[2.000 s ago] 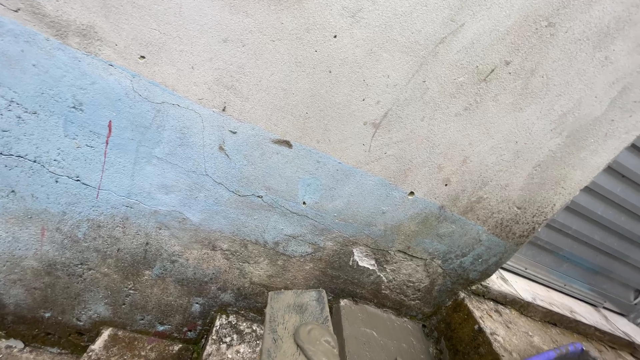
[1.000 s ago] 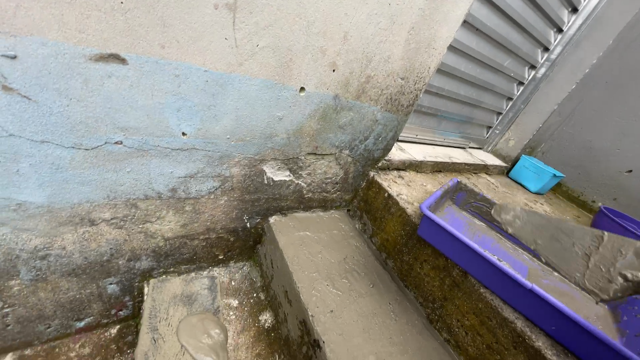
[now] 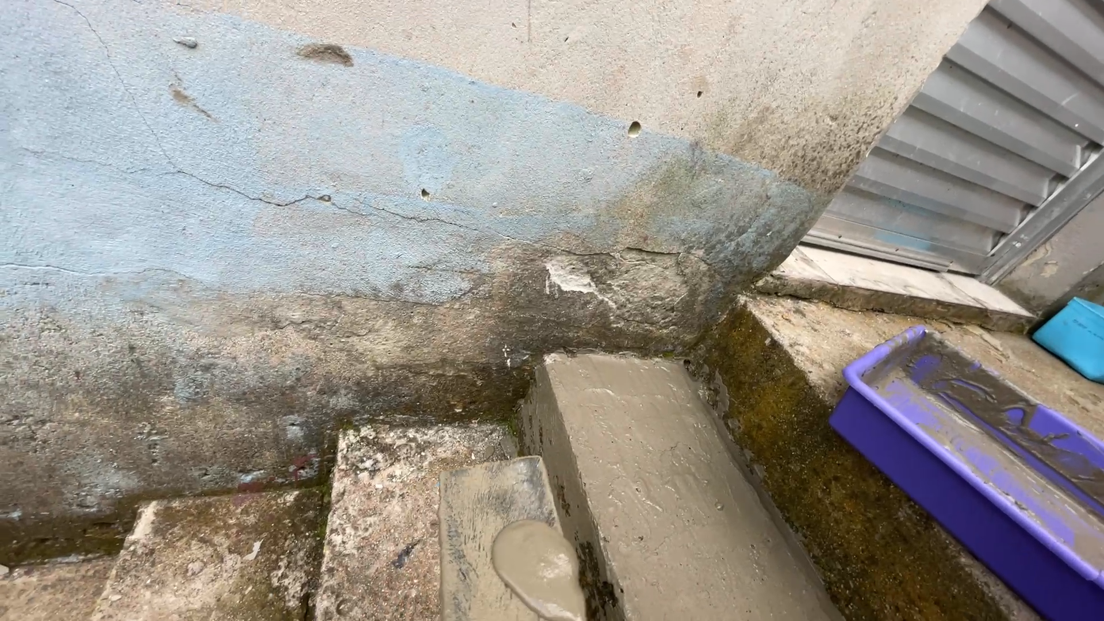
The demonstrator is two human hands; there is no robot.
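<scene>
Neither my left hand nor my right hand shows in the head view. A flat, mortar-smeared board reaches in from the bottom edge, with a mound of wet grey mortar on it; whatever holds it is out of sight. Just right of the board, a step coated in wet grey mortar runs up to the wall. On the ledge at the right stands a purple plastic tub, its inside smeared with mortar.
A cracked wall, blue below and off-white above, rises behind the steps. Bare, rough concrete steps descend to the left. A mossy raised ledge borders the coated step. Beyond are a grey slatted metal door and a turquoise container.
The view has swung a lot. One second ago a broad mortar-covered blade or board was over the purple tub at the right; it is out of view now.
</scene>
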